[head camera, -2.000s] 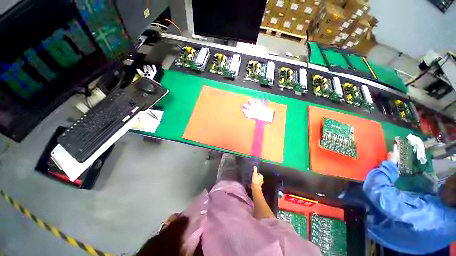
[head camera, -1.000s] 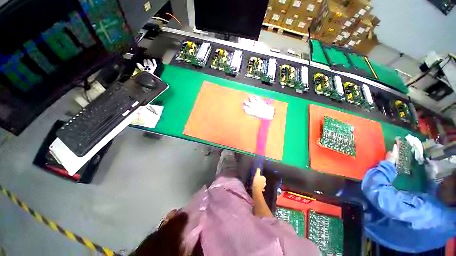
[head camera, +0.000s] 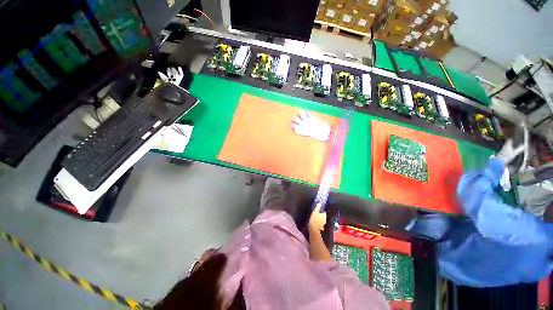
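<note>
My right hand is closed around the near end of a long see-through purple-blue plastic ruler. The ruler reaches from my hand over the bench edge and across the right side of the left red-orange mat; its far end is near the mat's upper right corner. I cannot tell if it touches the mat. A white work glove lies flat on this mat, just left of the ruler. My left hand is not visible.
Circuit boards stand in a row on the conveyor. A green board lies on the second red mat. Keyboard and mouse are at left. More boards lie below the bench. A person in blue reaches in at right.
The ruler's far part has swung to the right, off the glove. The person in blue has moved their arms forward, towards the conveyor. The glove stays on the mat.
</note>
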